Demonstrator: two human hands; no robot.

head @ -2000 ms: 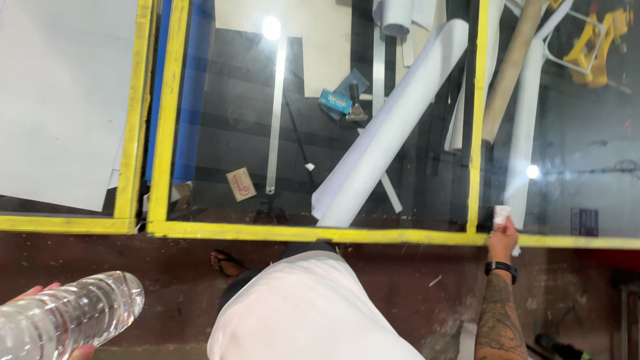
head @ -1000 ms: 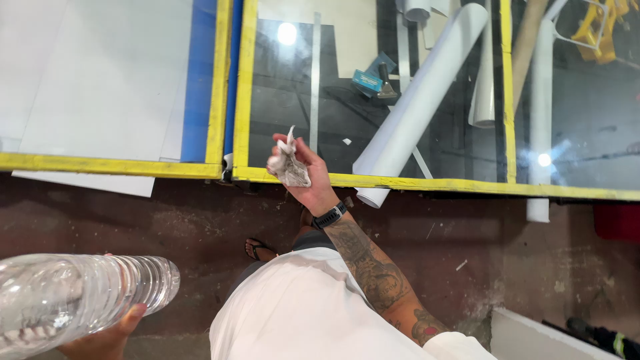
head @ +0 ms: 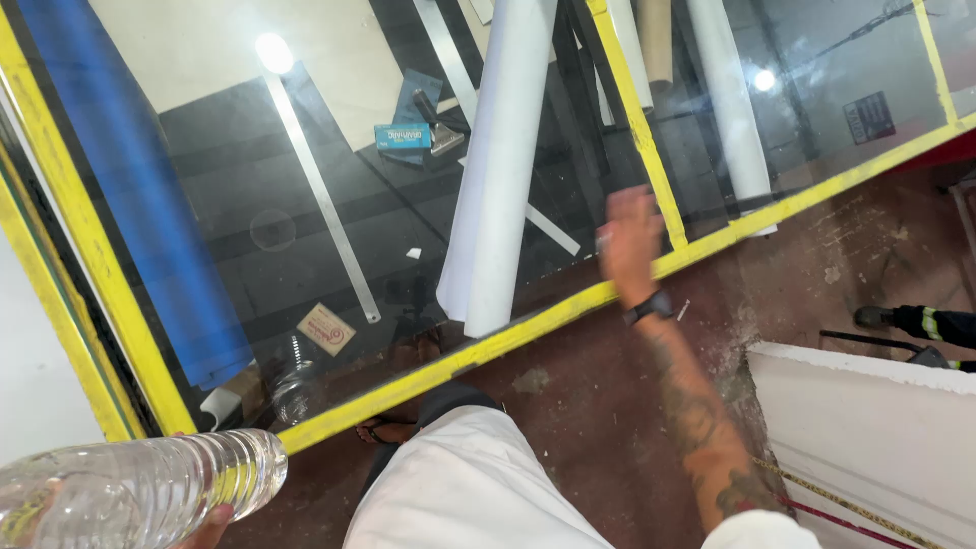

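Note:
A clear plastic bottle (head: 145,488) lies in the grip of my left hand (head: 206,530) at the lower left, its fingers partly hidden behind it. My right hand (head: 631,240), blurred, is over the front edge of the glass tabletop (head: 343,191), near the junction of its yellow tape borders (head: 648,160). Whether that hand holds a cloth or anything else cannot be seen. Left of it, a white roll (head: 499,175) is seen at the glass, and farther left a metal ruler (head: 324,198).
Under or on the glass are a blue roll (head: 145,191), a small blue box (head: 402,136), a scraper (head: 442,130), a tan card (head: 326,329) and a brown tube (head: 656,42). A white panel (head: 862,427) stands at the lower right. A person's dark trouser leg (head: 934,324) shows at the right edge.
My right hand has moved right along the table edge from the left corner, where it held a crumpled whitish cloth a second ago. The bottle remains in my left hand. The view has tilted.

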